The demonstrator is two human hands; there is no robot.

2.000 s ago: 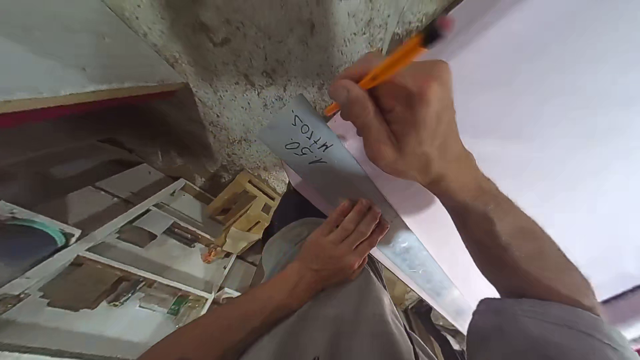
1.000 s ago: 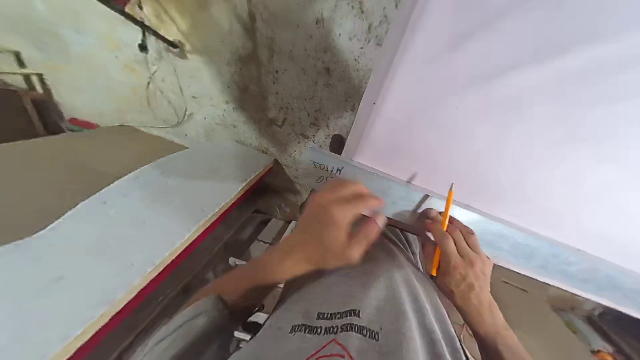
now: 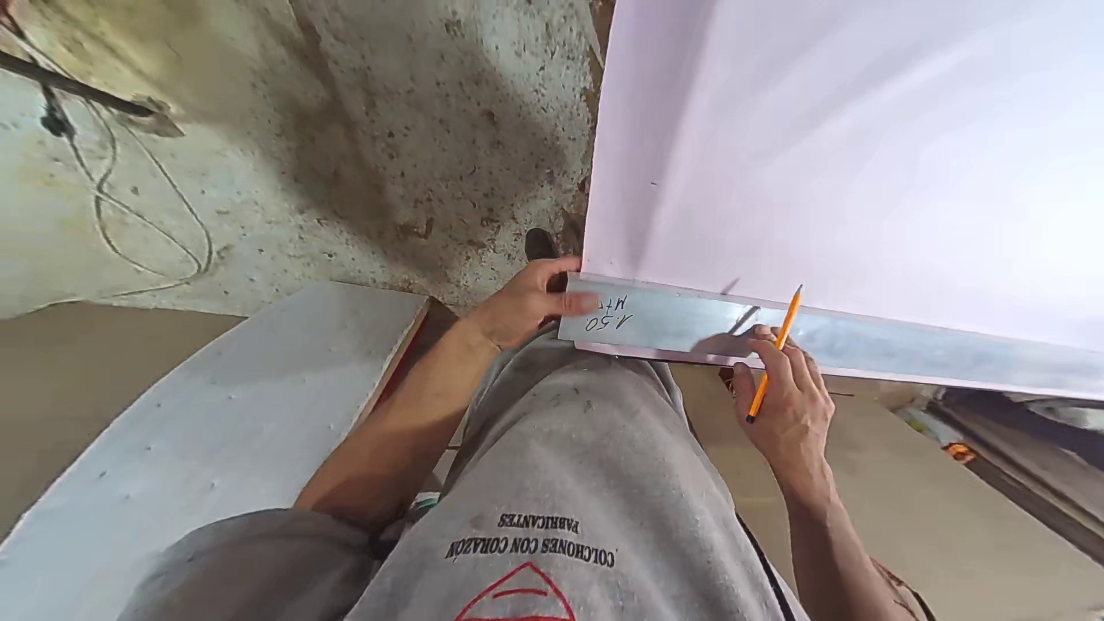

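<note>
A long metal straightedge [image 3: 681, 323] with handwriting near its left end lies along the near edge of a large pale pink sheet [image 3: 819, 172]. At that end is my left hand [image 3: 526, 302], its thumb over the metal and its fingers around the left edge, slightly blurred. My right hand [image 3: 789, 379] rests on the near edge of the straightedge with an orange pencil [image 3: 776, 354] held between its fingers, the point facing away from me. What lies under the sheet is mostly hidden.
To the left stands a white panel or slab [image 3: 224, 405] with a red side edge. A looped cable [image 3: 103, 198] and a dark rod [image 3: 78, 86] are at the upper left, by a stained, speckled surface [image 3: 431, 112]. Brown board [image 3: 897, 457] shows at the lower right.
The pencil was at the straightedge's end two seconds ago; now it is farther along, in my right hand. My left hand has moved from the middle of the straightedge to its left end. The view has turned.
</note>
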